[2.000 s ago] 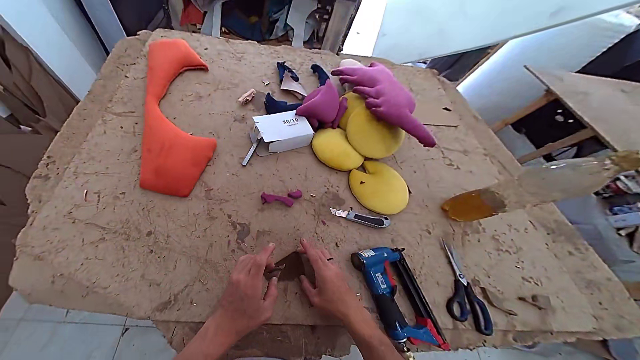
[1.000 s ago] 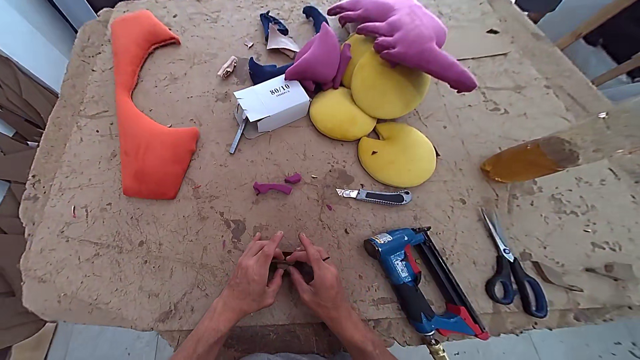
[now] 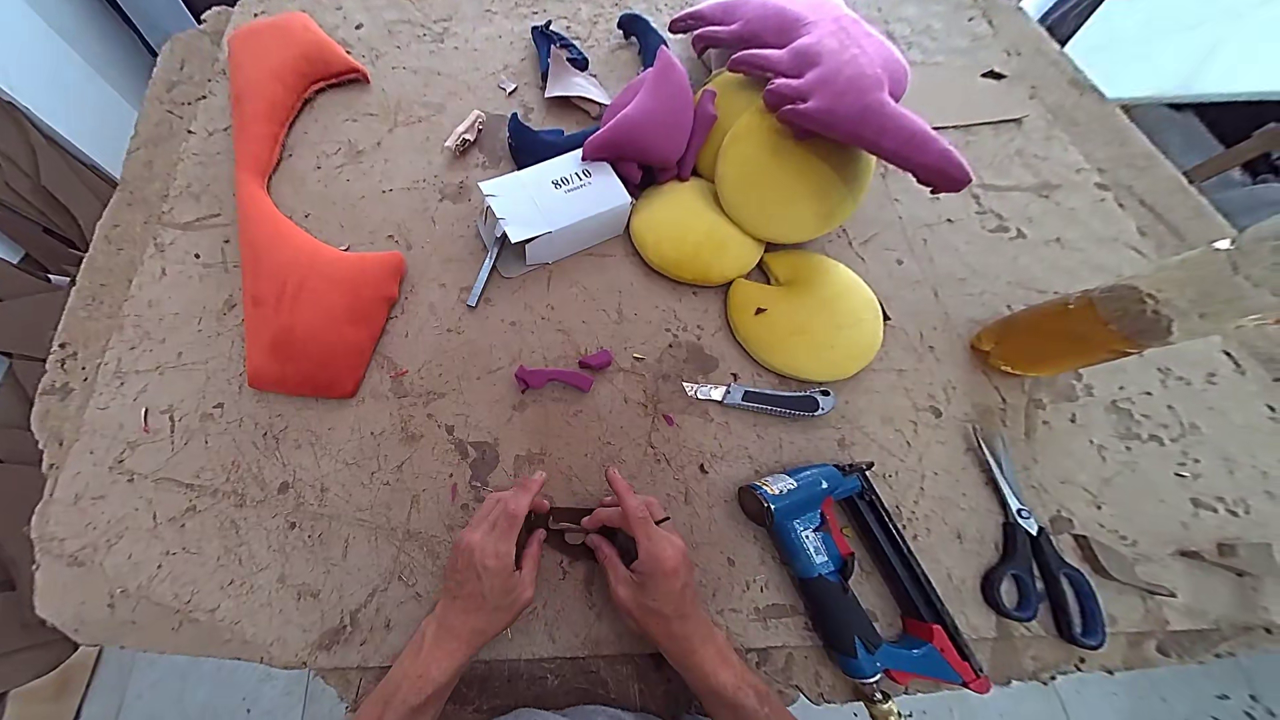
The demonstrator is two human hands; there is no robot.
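Note:
Near the front edge of the worktable, my left hand (image 3: pixel 495 560) grips the left end of a small dark brown piece (image 3: pixel 572 522), apparently fabric over a shaped form. My right hand (image 3: pixel 640 550) pinches its right end between thumb and fingers. A lighter patch shows in the middle of the piece; the fingers hide much of the rest. Beyond the hands lie two small magenta covered pieces (image 3: pixel 556 379) and a utility knife (image 3: pixel 762 398) with its blade out. To the right of my right hand rests a blue pneumatic stapler (image 3: pixel 825 560), with scissors (image 3: pixel 1030 540) farther right.
An orange padded piece (image 3: pixel 290 260) lies at the left. Toward the back are an open white staple box (image 3: pixel 565 210), yellow padded rounds (image 3: pixel 805 315), a pink padded piece (image 3: pixel 850 70) and dark blue pieces (image 3: pixel 545 142). A plastic bottle with amber liquid (image 3: pixel 1070 330) lies at the right.
The dark piece lay flatter between my spread hands two seconds ago; now my fingers are closed around its ends. The view has moved nearer to the table.

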